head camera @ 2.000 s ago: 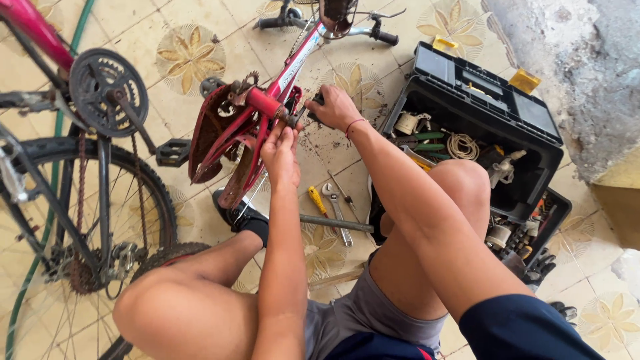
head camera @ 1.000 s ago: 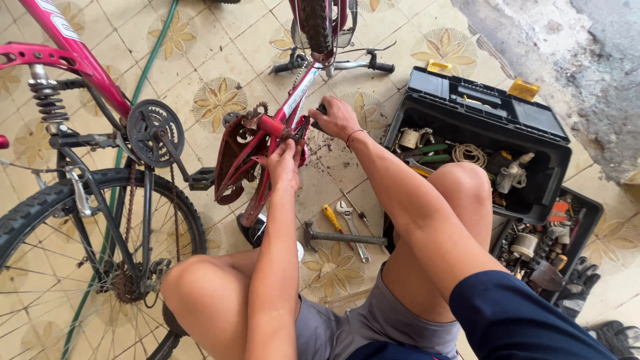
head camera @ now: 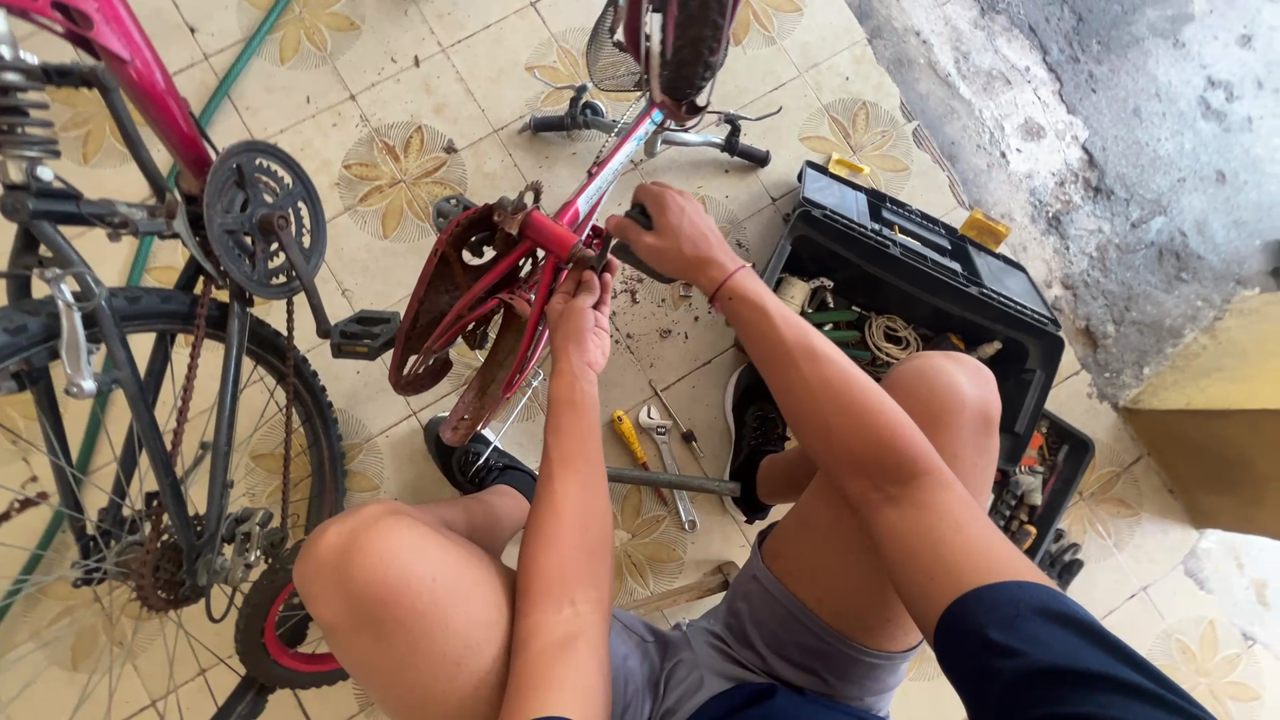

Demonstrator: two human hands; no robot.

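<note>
A small red bicycle frame (head camera: 550,236) with a rusty chain guard (head camera: 430,310) stands between my legs. My left hand (head camera: 583,312) touches the end of its bottom bracket shell from below, with the fingertips against it. On the other side of that end, my right hand (head camera: 680,238) is closed on a black-handled tool (head camera: 640,262), probably pliers; its tip lies by the bracket, partly hidden. On the floor below are a yellow screwdriver (head camera: 628,432), an adjustable wrench (head camera: 670,465), a thin metal rod (head camera: 676,420) and a metal bar (head camera: 690,482).
A larger bicycle with a black crankset (head camera: 265,220) and rear wheel (head camera: 330,440) stands at the left. An open black toolbox (head camera: 790,250) with tools and cord lies at the right, a tray (head camera: 1080,460) beside it. A green hose (head camera: 235,90) runs behind. Dirt and small parts dot the tiles.
Both hands stay at the bottom bracket end, the right one holding the dark tool throughout. The view has shifted.
</note>
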